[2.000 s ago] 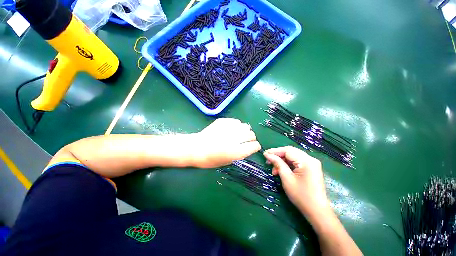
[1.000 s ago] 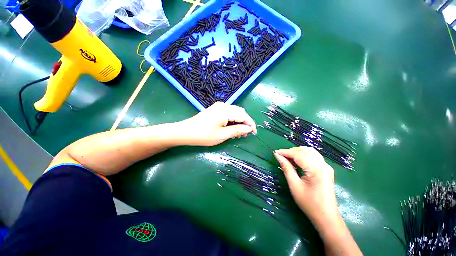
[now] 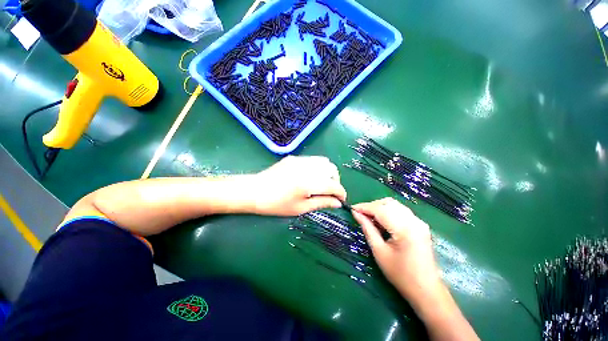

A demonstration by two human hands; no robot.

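My left hand (image 3: 303,186) and my right hand (image 3: 397,233) are bare and meet at the fingertips. Between them they pinch a small dark piece (image 3: 347,207), which looks like a sleeve on a wire end; the fingers hide most of it. A row of black wire leads (image 3: 337,241) lies on the green mat just below my hands, partly covered by my left hand. A second bundle of black wires (image 3: 413,178) lies beyond my right hand. The blue parts tray (image 3: 291,148) beyond my left hand holds many short black tubing pieces (image 3: 260,110).
A yellow heat gun (image 3: 100,76) lies at the upper left with its black cord. A crumpled clear bag (image 3: 177,18) is beyond it. A larger pile of wires (image 3: 575,293) is at the lower right edge. Yellow tape (image 3: 175,130) crosses the green mat (image 3: 507,220).
One second ago my hands were apart with a thin wire between them. My left hand has moved down from the tray's near corner, and the fingertips now meet over the dark piece.
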